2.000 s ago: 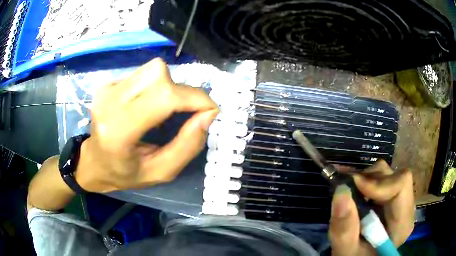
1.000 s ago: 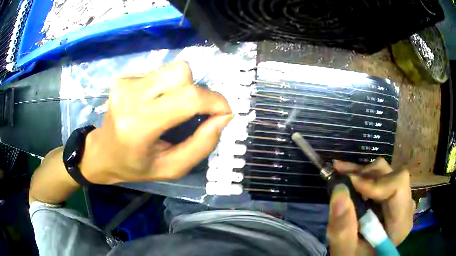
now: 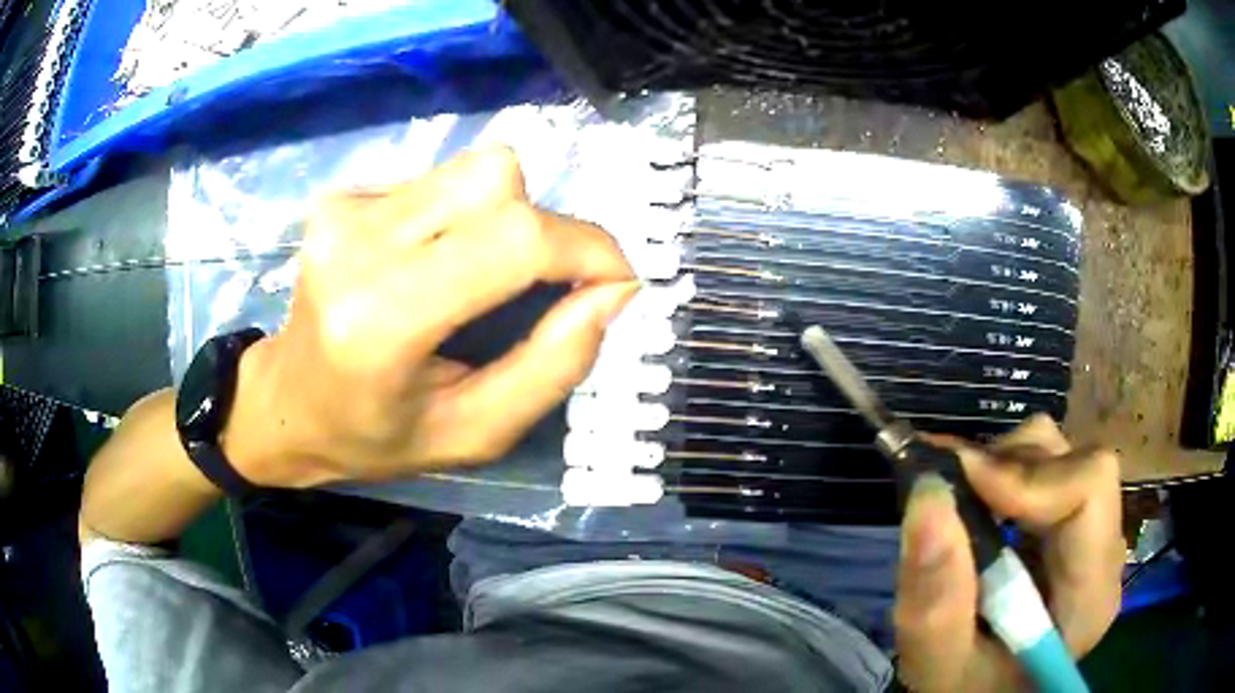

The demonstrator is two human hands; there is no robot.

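Several black circuit strips [image 3: 894,325] lie side by side on the brown board. Thin coppery leads run along their left parts to small pads. White end pieces [image 3: 616,451] stand in a column at their left. My right hand [image 3: 1009,542] holds a soldering iron [image 3: 932,467] like a pen, its tip just over or on the strips, right of the pads; contact cannot be told. My left hand [image 3: 447,318] is over the clear plastic sheet [image 3: 237,190], thumb and forefinger pinched at the white ends. A thin strand runs left of this hand; what the fingertips hold is too fine to tell.
The black fume extractor front [image 3: 840,48] stands behind the strips. A blue tray [image 3: 291,81] with many small white pieces is at the back left. A round brassy tin [image 3: 1135,122] is at the back right. The brown board [image 3: 1144,325] shows right of the strips.
The whole bench scene has shifted up in view. My left hand has moved right along the white ends. The iron's tip is now level with a different strip, and the smoke wisp has gone.
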